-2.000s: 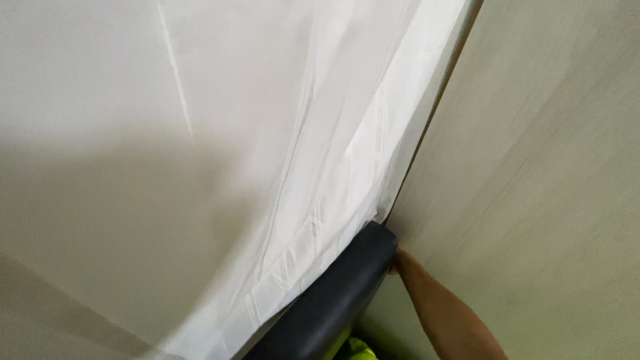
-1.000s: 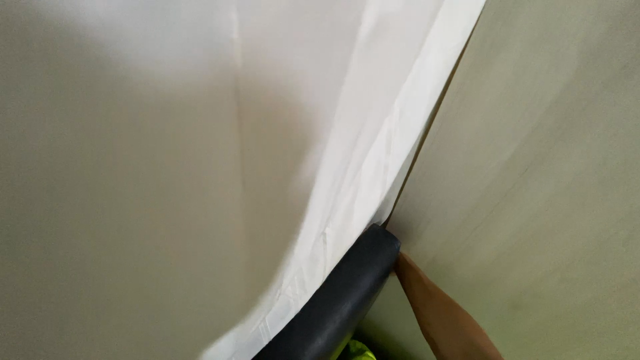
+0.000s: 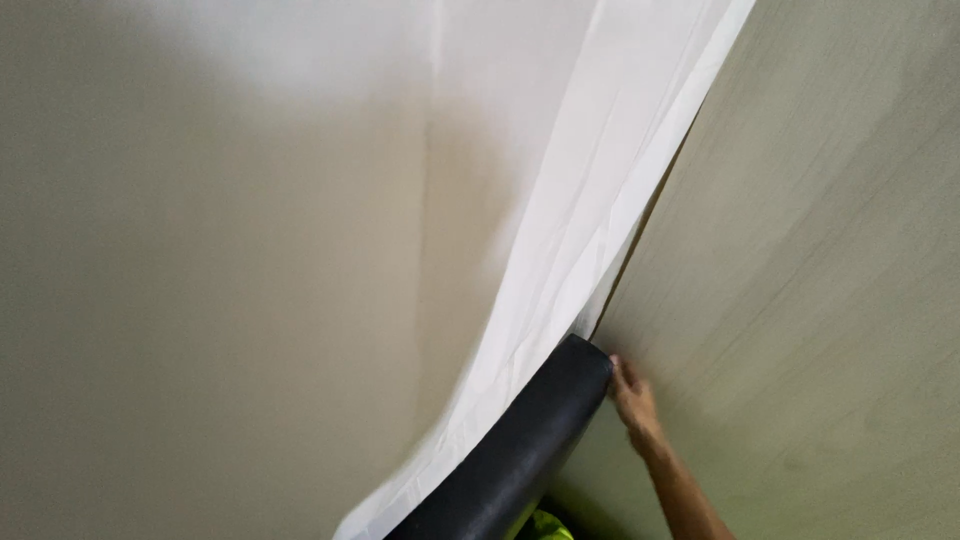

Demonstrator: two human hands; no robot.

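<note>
My right hand (image 3: 634, 401) reaches in from the lower right, its fingertips against the end of a long black padded piece (image 3: 517, 442) with a smooth, leather-like surface. Whether the fingers grip it or only touch it cannot be told. White translucent sheeting (image 3: 555, 247) with long folds runs along the upper left side of the black piece and up toward the top right. My left hand is not in view.
A pale, faintly streaked panel (image 3: 795, 292) fills the right side, with a narrow dark gap along its left edge. A broad pale surface (image 3: 247, 300) under shadow fills the left. Bright yellow-green material (image 3: 547, 526) shows at the bottom.
The fingers of my right hand, mostly hidden at the black piece's end before, now show beside it. The shadow on the pale surface reaches farther right than two seconds ago.
</note>
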